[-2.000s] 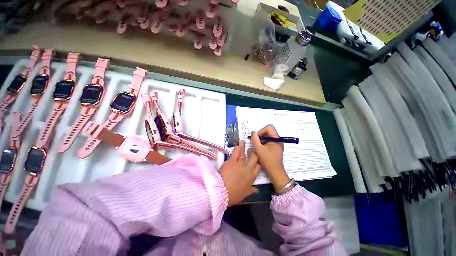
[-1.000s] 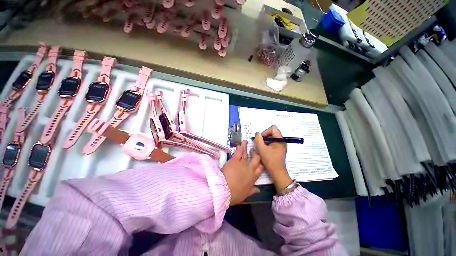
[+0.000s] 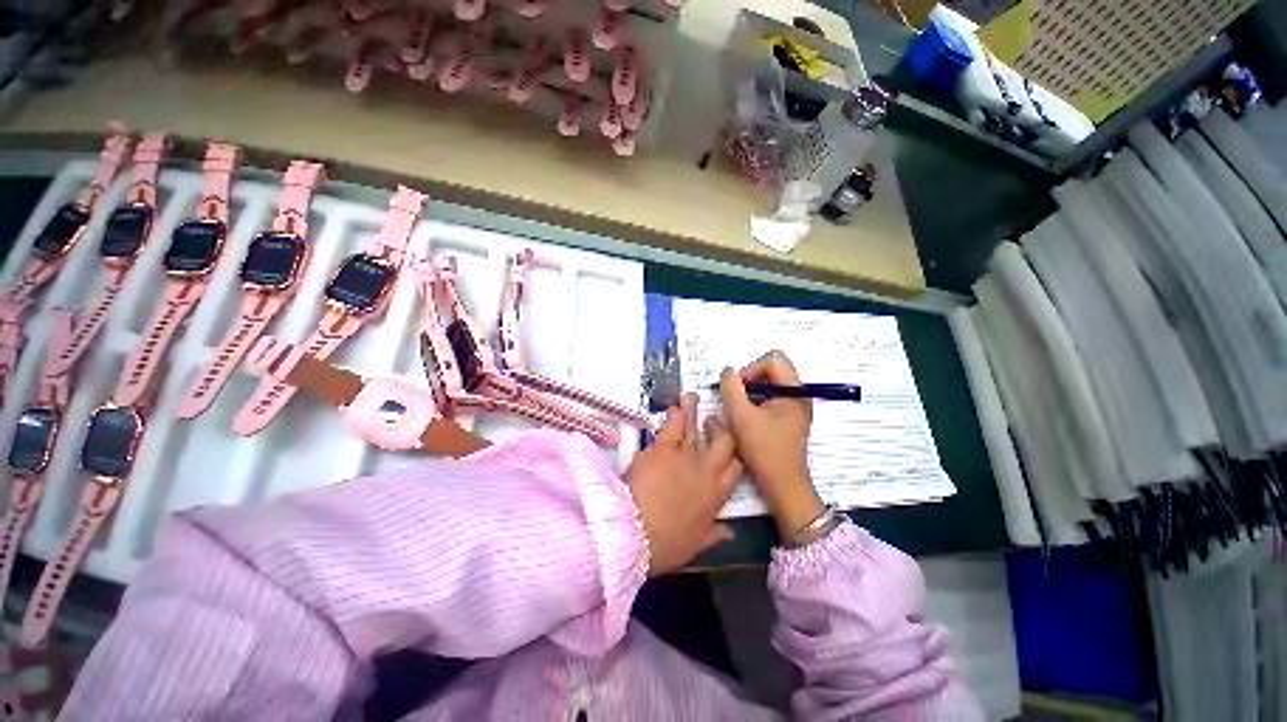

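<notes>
My right hand [image 3: 769, 437] holds a black pen [image 3: 819, 391] over the left part of a printed record sheet [image 3: 861, 451]. The pen tip is hidden by my fingers. My left hand [image 3: 680, 494] lies flat on the sheet's left edge, beside my right hand, with nothing seen in it. The sheet lies on a blue clipboard [image 3: 659, 322] with a silver clip [image 3: 661, 378]. A white blister tray [image 3: 590, 317] to the left bears several pink-strap smartwatches [image 3: 271, 261] and a brown-strap smartwatch [image 3: 390, 412], seen from the back. My left sleeve covers part of the tray.
Stacked trays with black straps [image 3: 1129, 353] stand on the right. Pink straps [image 3: 455, 71] hang at the back left. Behind the clipboard are a clear plastic bag [image 3: 755, 127], a small dark bottle [image 3: 851, 193] and white tissue [image 3: 781, 230]. A yellow dotted sheet [image 3: 1115, 50] hangs at top right.
Compared with two seconds ago, the view has shifted slightly. The pen and my right hand have moved a little to the right; my left hand stays on the sheet's edge.
</notes>
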